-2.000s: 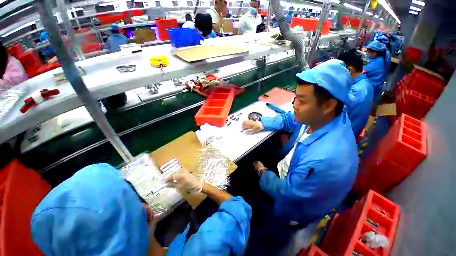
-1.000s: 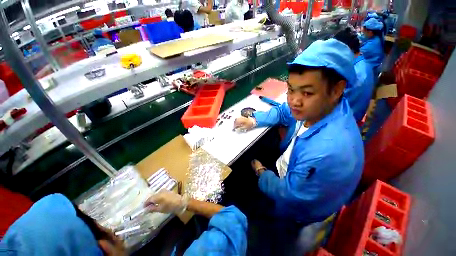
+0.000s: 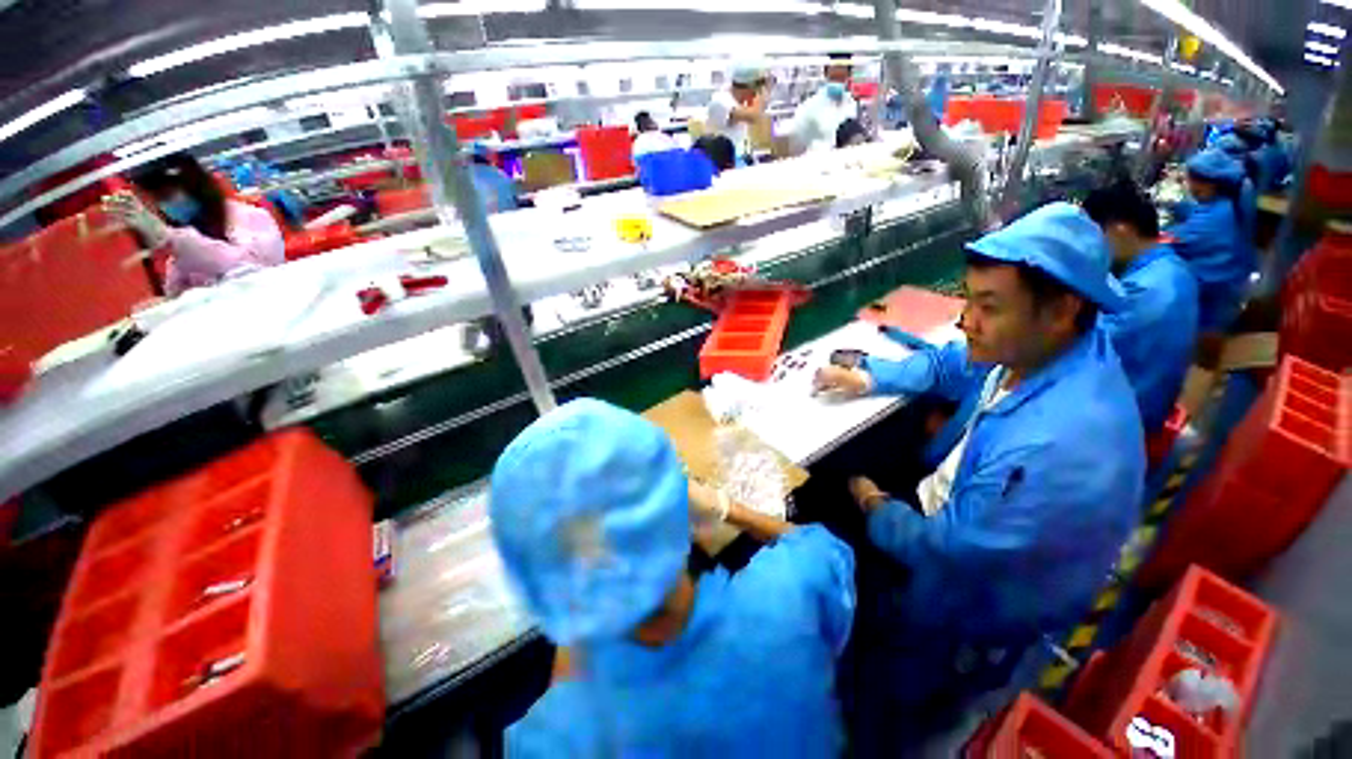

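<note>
Neither of my hands shows in the head view. Nearest in front, a person in a blue cap [image 3: 586, 512] bends over the bench, and that person's gloved hand [image 3: 709, 504] is partly hidden behind the cap. A cardboard sheet [image 3: 685, 430] lies beyond, with a glittery heap of small clear bags [image 3: 753, 478] on it. Clear plastic [image 3: 452, 571] covers the bench to the left. A large red compartment tray [image 3: 223, 608] stands at the lower left, with some silver parts in its cells.
A second worker in blue [image 3: 1023, 445] sits at the right, a hand on the white bench near a narrow red bin [image 3: 746, 334]. More red compartment trays [image 3: 1201, 667] stand at the right. A metal post [image 3: 482, 252] rises before the long white shelf [image 3: 356, 304].
The view has swung left and back. The red tray at lower left and a person in pink now show more fully. The near worker's cap covers the silver parts, and the second worker's head has turned.
</note>
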